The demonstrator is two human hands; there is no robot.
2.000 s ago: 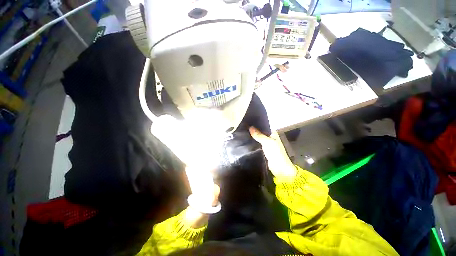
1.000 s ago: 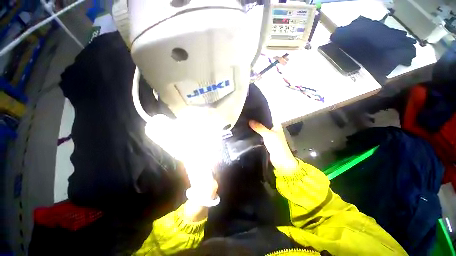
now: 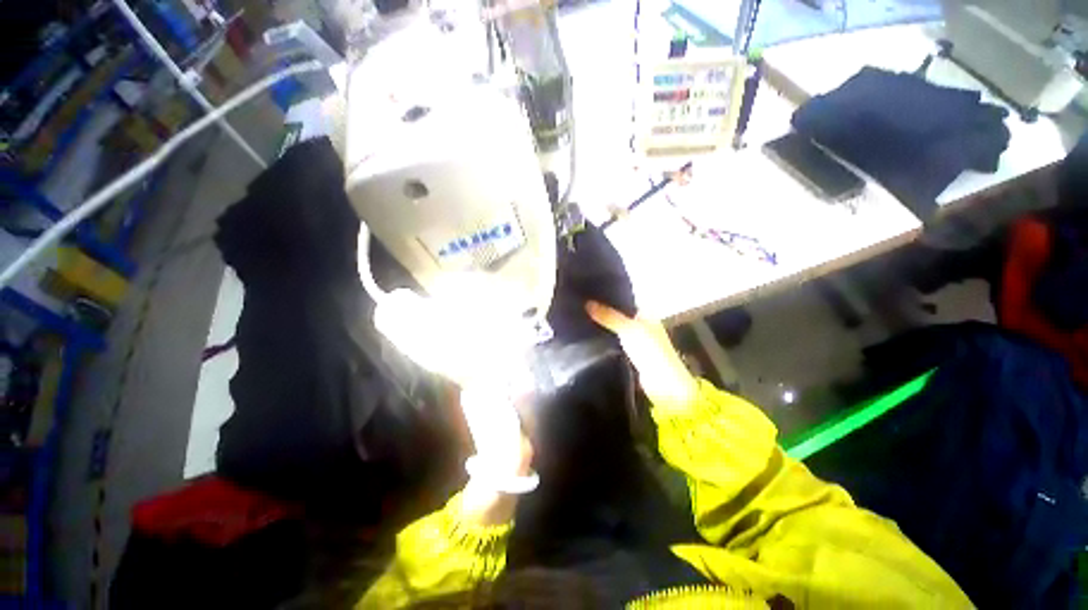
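A black garment piece lies under the white JUKI sewing machine head and hangs towards my lap. My right hand rests on its right edge, thumb towards the machine, the other fingers hidden. My left hand is at the cloth's left side, below the needle area; its fingers are lost in the glare of the machine lamp. The needle and presser foot cannot be made out. A long black stack of cloth drapes over the table's left end.
A control panel, a phone, thin cords and folded dark cloth are on the table at right. A red crate is lower left. A green crate rim and navy cloth are lower right.
The view has shifted, so the machine head appears smaller and more of the left floor shows. Both hands stay at about the same places on the cloth.
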